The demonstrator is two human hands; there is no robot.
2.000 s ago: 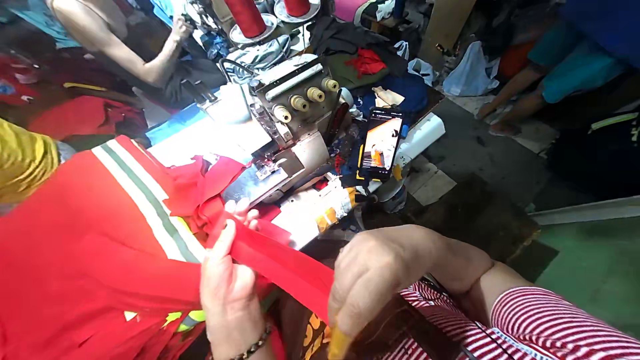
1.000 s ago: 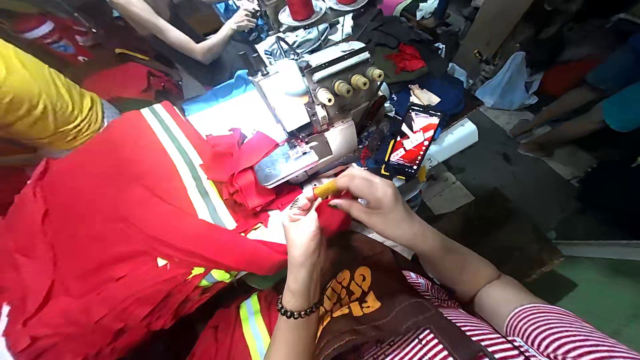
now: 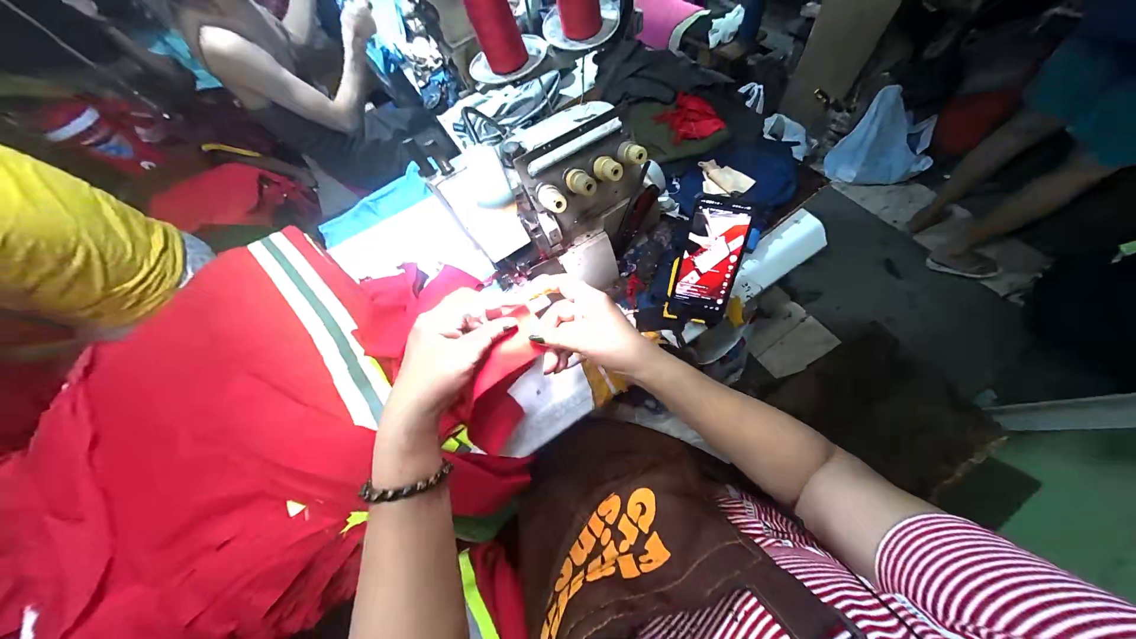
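Note:
Both of my hands pinch a piece of red fabric [image 3: 508, 359] just in front of an overlock sewing machine [image 3: 590, 177]. My left hand [image 3: 453, 346] holds its left side, wrist in a beaded bracelet. My right hand [image 3: 586, 327] grips the right side, fingers close to the machine's needle area; the presser foot is mostly hidden. A large pile of red cloth [image 3: 222, 399] with a white and green stripe [image 3: 324, 324] spreads to the left of my left hand. Cones of red thread [image 3: 497, 35] stand behind the machine.
A smartphone [image 3: 710, 257] with a lit screen lies right of the machine, beside a white rounded machine part [image 3: 785, 253]. A person in a yellow sleeve [image 3: 80, 240] is at the left; another person [image 3: 275, 80] sits behind. A plastic bag [image 3: 879, 146] lies on the floor, near someone's legs.
Two seconds ago my hands held a red strip stretched toward my lap; now they are close together by the machine. The view has shifted somewhat.

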